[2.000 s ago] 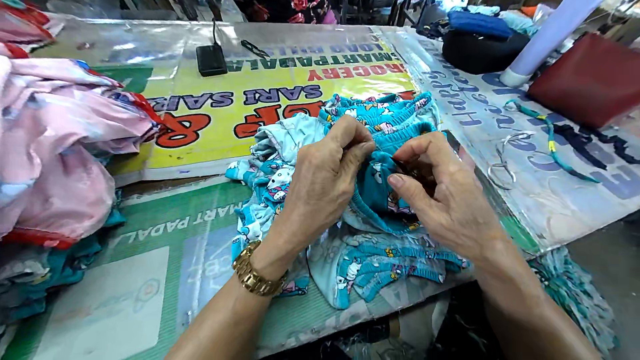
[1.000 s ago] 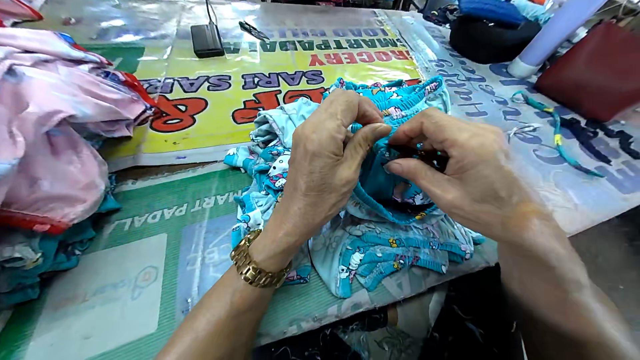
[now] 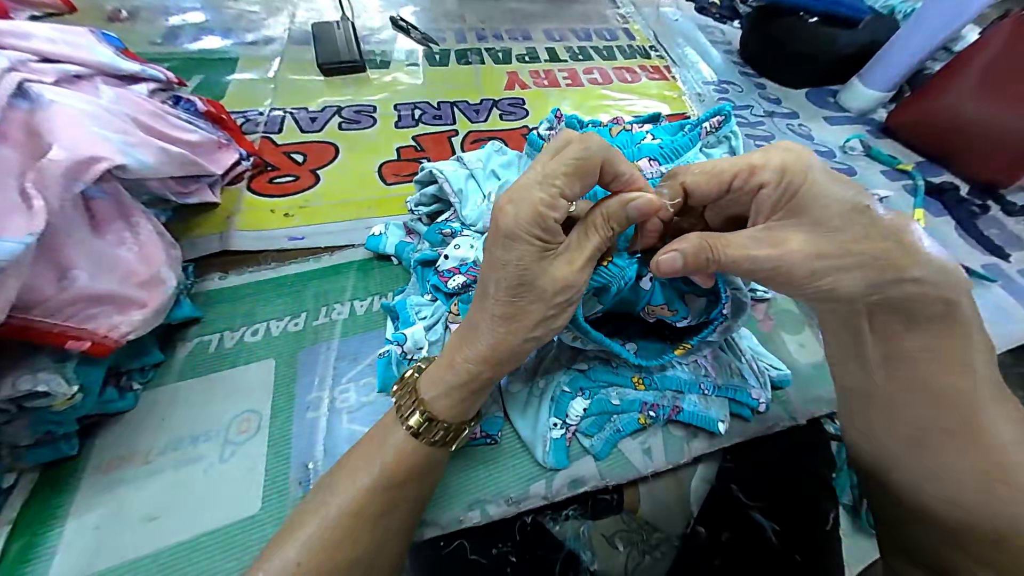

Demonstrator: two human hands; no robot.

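Note:
Above a teal printed garment (image 3: pixel 656 308) with a gathered elastic opening, my left hand (image 3: pixel 560 232) and my right hand (image 3: pixel 768 216) meet at the fingertips. A thin pale thread (image 3: pixel 670 198) shows between them, pinched at the left thumb and forefinger. The right thumb is spread from its forefinger; whether those fingers hold thread or cloth is hidden. Under the hands lies a heap of more teal printed garments (image 3: pixel 640 400), with gathered edges facing the front. A gold watch is on the left wrist.
Pink garments (image 3: pixel 96 176) are piled at left over teal cloth. A black box-shaped device (image 3: pixel 338 48) with a cord lies behind. At right are a red bag (image 3: pixel 968 104), a pale tube (image 3: pixel 912 56), a black cloth item (image 3: pixel 816 44) and a teal strap (image 3: pixel 904 168). The table's edge runs in front.
Both hands have risen off the garment's opening, where their fingertips were before. The garment's open edge now shows more fully beneath them, and a thread is visible between the fingers.

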